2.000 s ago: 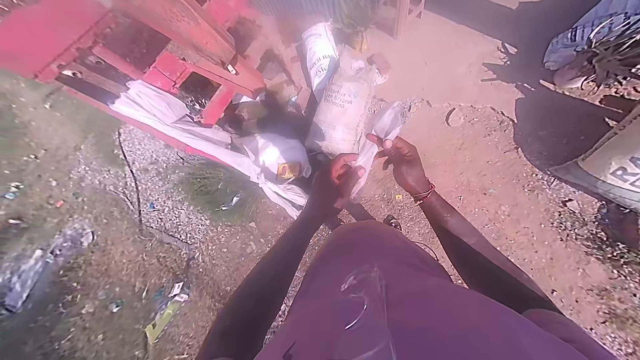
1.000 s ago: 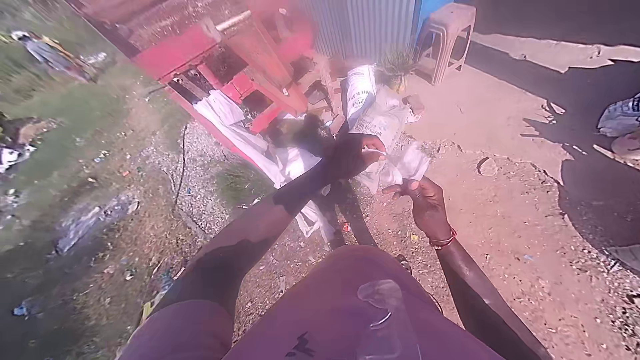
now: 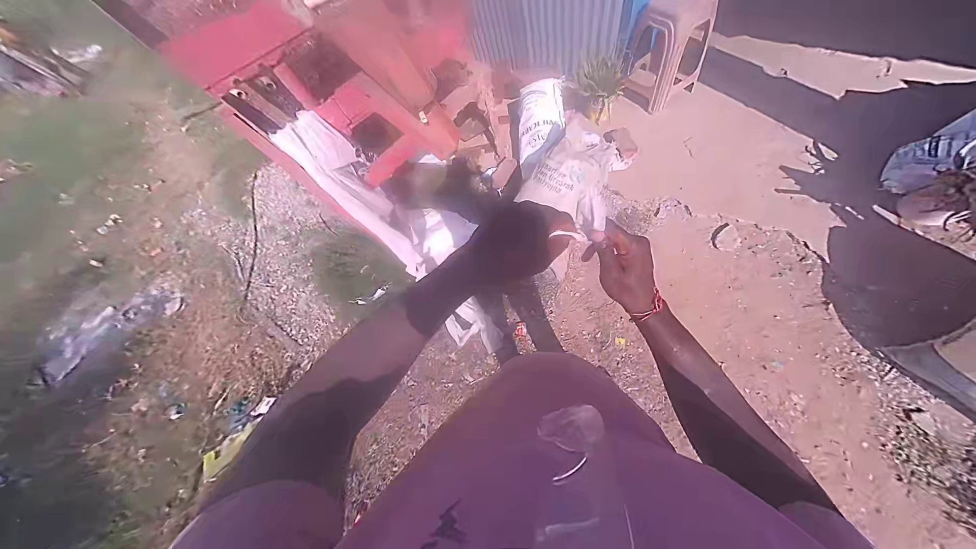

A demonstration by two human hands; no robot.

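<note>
My left hand [image 3: 526,238] is in shadow near the centre, its fingers closed on a thin whitish plastic piece [image 3: 570,235]. Close beside it, my right hand [image 3: 627,267], with a red bracelet at the wrist, pinches the other end of that piece. What exactly the piece is, the blur does not settle. Behind the hands a whitish printed sack [image 3: 560,179] lies on the ground, and a second white sack with print [image 3: 540,114] leans just beyond it.
A red metal frame [image 3: 328,91] with white cloth [image 3: 335,171] along it stands at upper left. A plastic stool [image 3: 671,46], a potted plant [image 3: 601,80] and a corrugated metal sheet [image 3: 545,34] are at the top. More sacks [image 3: 926,164] lie at right. Litter dots the grass and dirt.
The whitish piece stood spread up between my hands before; now little of it shows, and my hands are closer together. The view has shifted, bringing in the stool and metal sheet.
</note>
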